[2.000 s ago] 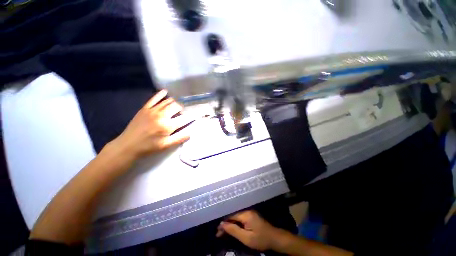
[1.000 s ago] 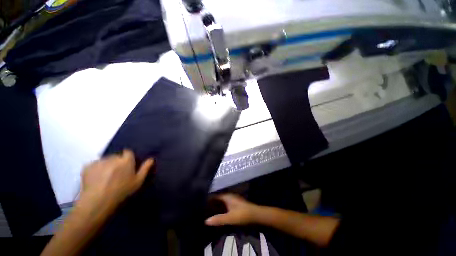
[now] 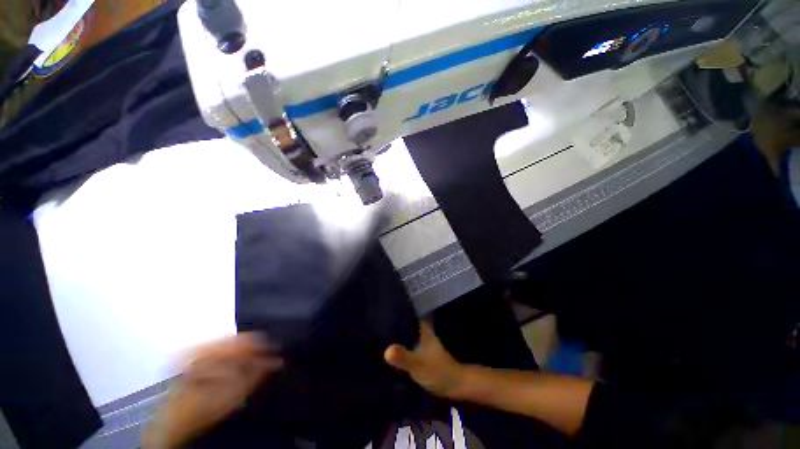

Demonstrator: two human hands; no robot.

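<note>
A dark cut panel (image 3: 285, 263) lies on the white table below the machine's needle end and hangs over the front edge towards me. My left hand (image 3: 215, 377) is blurred at the panel's lower left edge; its grip cannot be made out. My right hand (image 3: 430, 364) is at the panel's lower right edge, past the table's front, thumb up; the dark cloth hides its fingers. The white sewing machine (image 3: 456, 66) has a blue stripe and a lit control panel (image 3: 632, 44). Glare hides the needle area.
A small shaped black piece (image 3: 474, 193) lies on the bed right of the needle and reaches over the ruler edge (image 3: 605, 184). Dark cloth (image 3: 114, 114) is bunched behind left. Another dark strip (image 3: 39, 324) lies at the far left. A person's arm (image 3: 776, 131) shows at the right edge.
The dark panel was brought in from the left, then drawn down towards me. My left hand has moved lower, my right hand slightly right and up to the cloth. The view has shifted.
</note>
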